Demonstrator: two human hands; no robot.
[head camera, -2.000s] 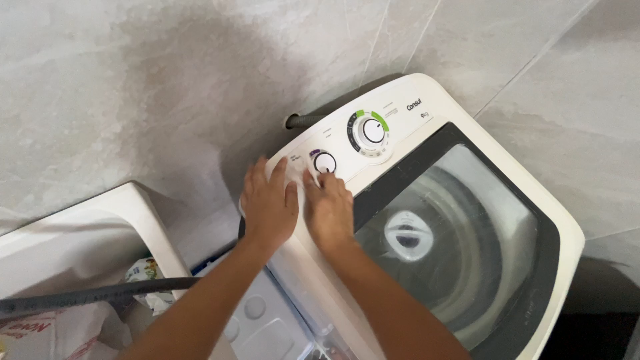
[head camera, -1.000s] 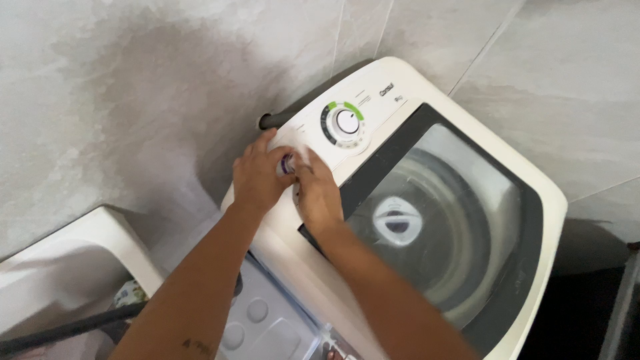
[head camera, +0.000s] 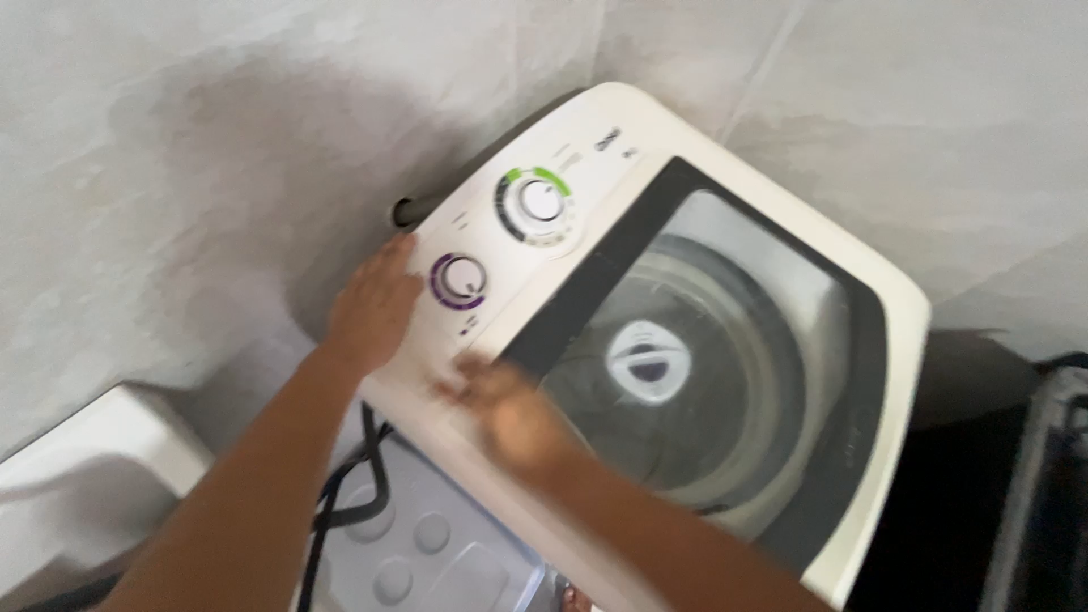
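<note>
A white top-loading washing machine (head camera: 748, 170) stands at an angle, its dark-framed glass lid (head camera: 671, 340) down. Through the glass a round drum with a white central part shows. On its panel are a purple-ringed knob (head camera: 464, 277) and a larger knob with a green and dark ring (head camera: 541, 201). My left hand (head camera: 374, 306) rests on the panel's left end, beside the purple-ringed knob, holding nothing. Blurred, my right hand (head camera: 501, 408) is over the panel's front edge near the lid's corner, fingers apart, with nothing seen in it.
Grey wall tiles (head camera: 212, 127) rise behind the machine, where a hose enters a hole (head camera: 403, 212). A white basin (head camera: 119, 433) is at the left. Dark cables (head camera: 374, 476) hang over a translucent plastic lid (head camera: 433, 531) below. A dark object with a pale edge (head camera: 1028, 484) stands far right.
Both hands have come off the purple-ringed knob, which shows fully now. My right hand has moved down toward the lid's corner. Dark cables have come into view beside the machine.
</note>
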